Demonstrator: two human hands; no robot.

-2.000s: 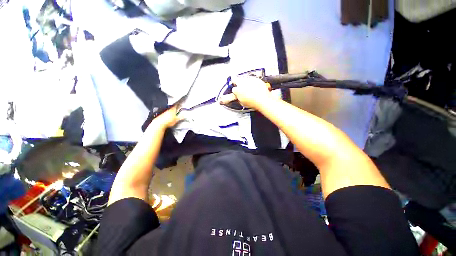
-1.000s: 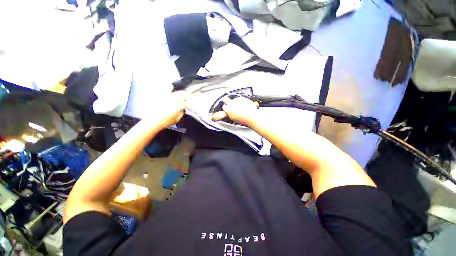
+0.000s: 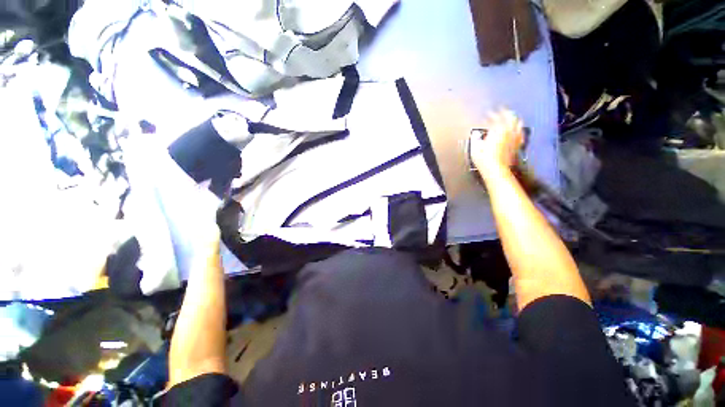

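The grey-white garment with black strips (image 3: 362,171) lies on the pressing table (image 3: 465,215), its black band along the edge nearest my body and a short black tab (image 3: 407,219) at its lower right. My right hand (image 3: 501,145) is on the steam iron (image 3: 476,149), right of the garment over the brown scorched area. The hand is blurred and covers most of the iron. My left hand (image 3: 200,219) is at the garment's left edge, washed out against pale cloth, so its fingers cannot be made out.
A heap of grey-white and black pieces (image 3: 314,52) lies at the far side, with more pale cloth (image 3: 63,183) at the left. A brown patch (image 3: 504,32) is at the table's far right. The dark iron hose (image 3: 560,211) runs down to the right. Mixed bundles lie below the table.
My right hand and the iron have moved right, off the garment. My left hand has moved left from the cloth's near part. The garment now lies flatter, its lower black band and tab showing.
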